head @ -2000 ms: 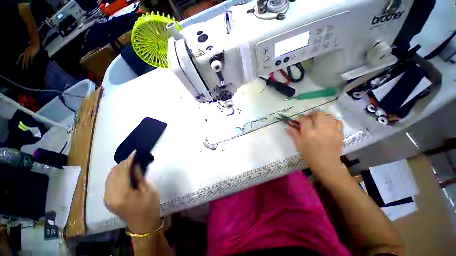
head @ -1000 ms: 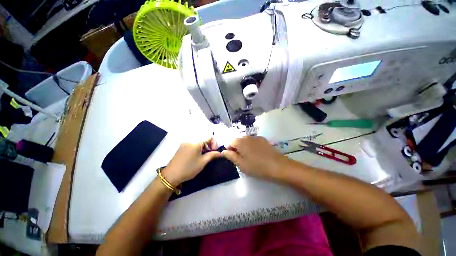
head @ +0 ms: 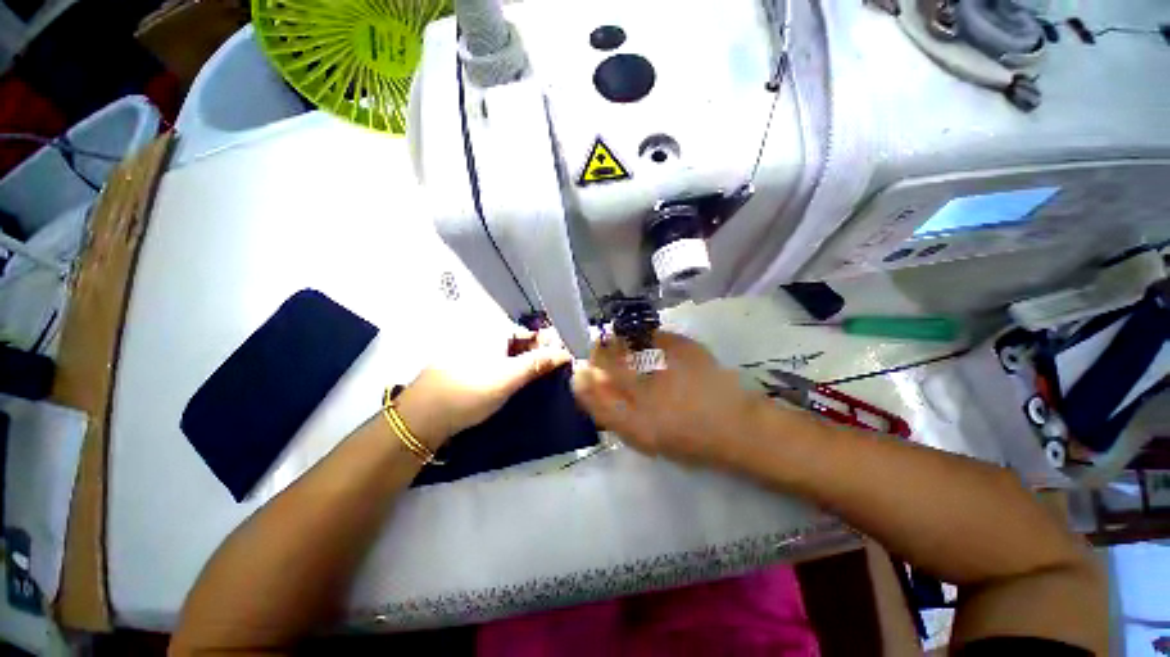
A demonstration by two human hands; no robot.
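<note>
A navy cut piece [head: 520, 430] lies on the table below the machine head, its upper edge under both hands. My left hand [head: 481, 392] holds its upper left part near the needle area. My right hand [head: 661, 392] is on its upper right corner, close beside the presser foot area, fingertips partly hidden behind the machine head. The sewing machine [head: 539, 193] is white with a lit screen. The needle and presser foot are hidden by the head and hands. A second navy piece [head: 276, 389] with a slanted corner lies flat at left.
Red-handled thread snips [head: 840, 407] lie right of my right hand, partly behind the forearm. A green-handled tool [head: 902, 327] lies beyond them. A parts tray [head: 1026, 385] with bobbins is at the right end. A green fan [head: 353, 58] stands behind. A ruler tape [head: 577, 574] runs along the front edge.
The snips left my right hand and lie on the table. Both hands moved to the needle area with the navy piece. The view has moved closer to the machine head.
</note>
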